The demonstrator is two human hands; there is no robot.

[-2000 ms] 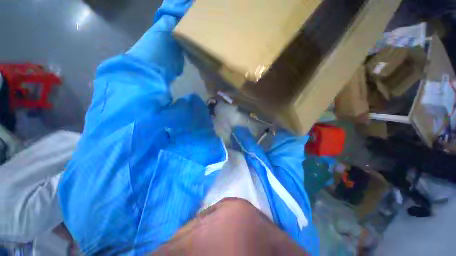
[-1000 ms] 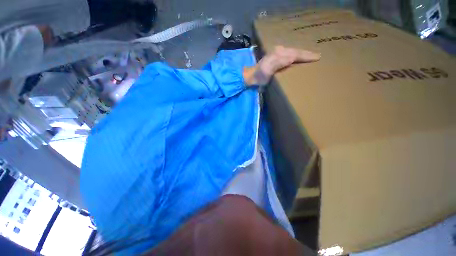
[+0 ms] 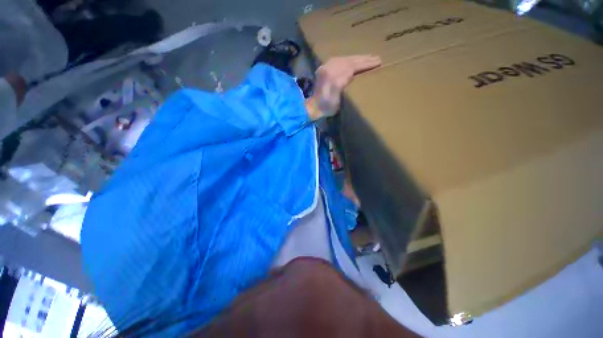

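A large brown corrugated carton (image 3: 489, 125) with dark "GS Wear" print fills the right side of the view. It is tilted, and its dark open end shows at the lower middle. My left hand (image 3: 337, 82), bare below a blue sleeve, lies on the carton's near upper edge. Its fingers are straight and together over the printed face, and its thumb side is not clear. A small skin-coloured patch and some blue cloth show low beside the carton. This may be part of my right hand (image 3: 350, 191), but it is mostly hidden.
A person in white clothing (image 3: 33, 46) is at the upper left. Blurred white and clear items (image 3: 46, 191) lie at the left. Bright windows (image 3: 33, 307) show at the lower left. A white roll end (image 3: 264, 35) is near the top.
The carton has swung from the top of the view to the right, showing its printed face. Since one second ago, my left hand and the carton edge have shifted slightly left in view.
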